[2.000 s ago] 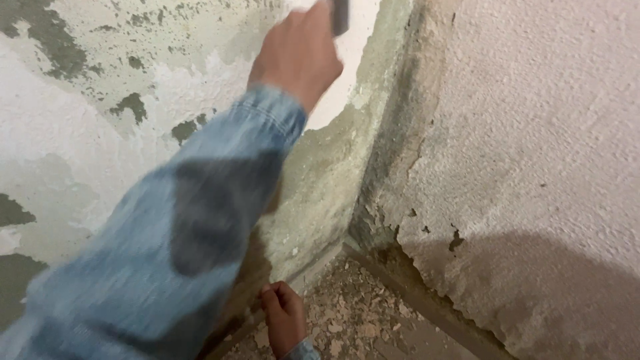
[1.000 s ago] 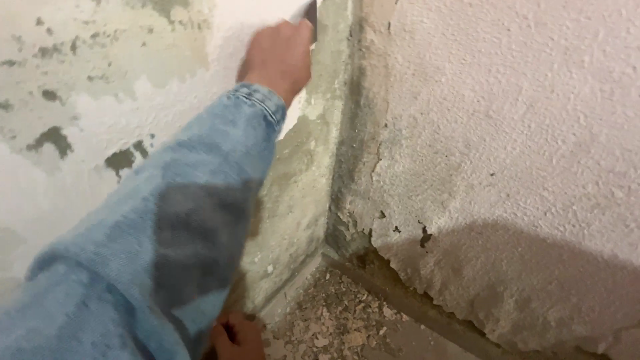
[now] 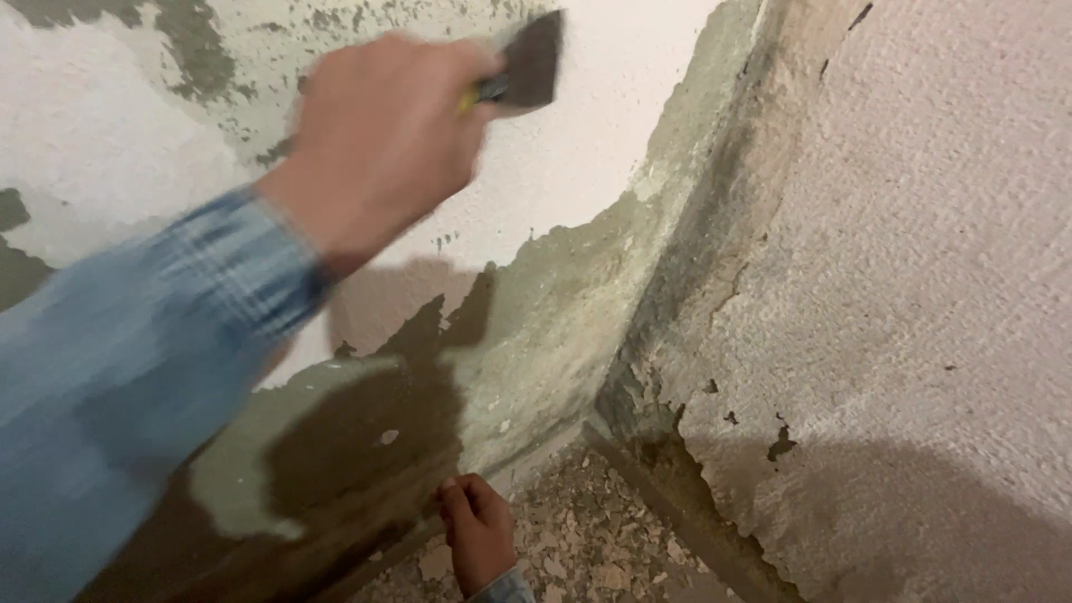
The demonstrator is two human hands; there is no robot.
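Note:
My left hand (image 3: 385, 142), at the end of a blue denim sleeve, grips a putty knife (image 3: 536, 63) with a broad dark metal blade. Only a bit of its black and yellow handle shows past the fingers. The blade is over the white patch of the left wall (image 3: 586, 126), where white paint borders bare grey-green plaster. My right hand (image 3: 481, 528) is low at the foot of that wall, fingers curled and thumb against them. No object shows in it, though its palm side is partly hidden.
The rough right wall (image 3: 904, 276) meets the left one in a stained corner (image 3: 662, 285), its paint peeling low down. Paint flakes (image 3: 586, 536) litter the floor between the narrow base ledges (image 3: 662, 502). Shadows fall on both walls.
My left hand has moved left, away from the corner, with the putty knife still in it. More of the blade shows now. My right hand remains low by the wall. The view has shifted somewhat.

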